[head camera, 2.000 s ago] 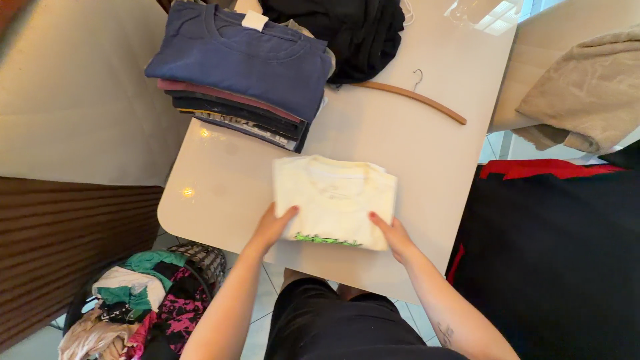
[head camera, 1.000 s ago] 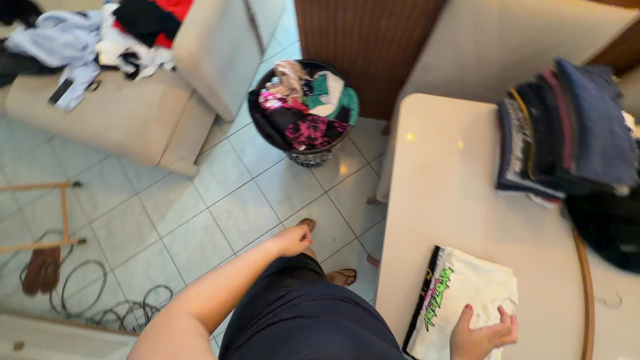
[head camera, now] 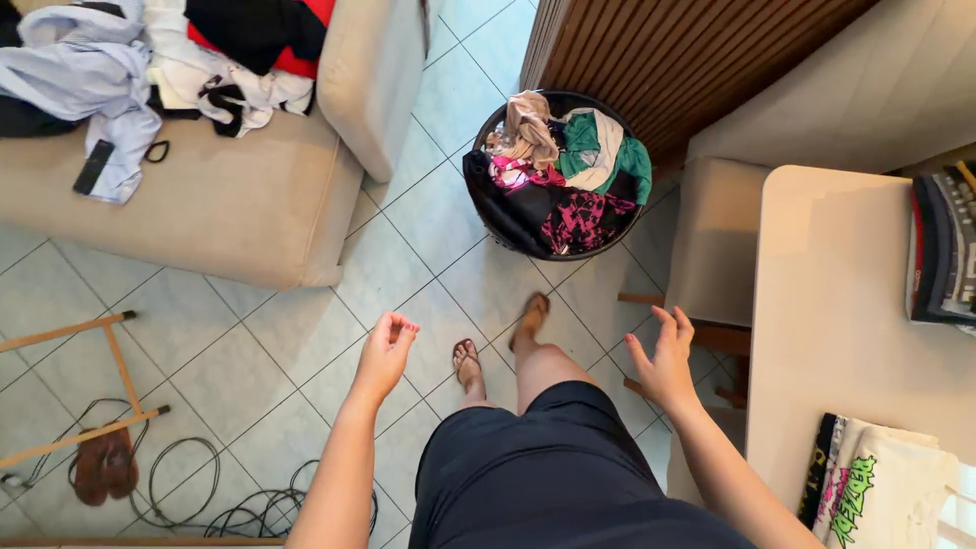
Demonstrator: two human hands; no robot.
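Observation:
My left hand hangs over the tiled floor with curled fingers and nothing in it. To the right, my right hand is empty too, its thumb and fingers apart, close to the table's left side. Ahead of both stands a round dark laundry basket heaped with clothes in green, white, beige, black and pink. At the lower right, a folded cream shirt with green lettering lies on the light table, on or against other folded garments. A stack of folded clothes sits at the table's right.
Loose clothes are strewn over a beige sofa at the upper left. On the floor at the lower left are wooden legs, brown sandals and a coiled black cable. A cushioned seat adjoins the table.
Two seconds ago both hands were on the cream shirt; one second ago only my right hand was near it. Now both are away from it. The view has swung toward the basket and sofa.

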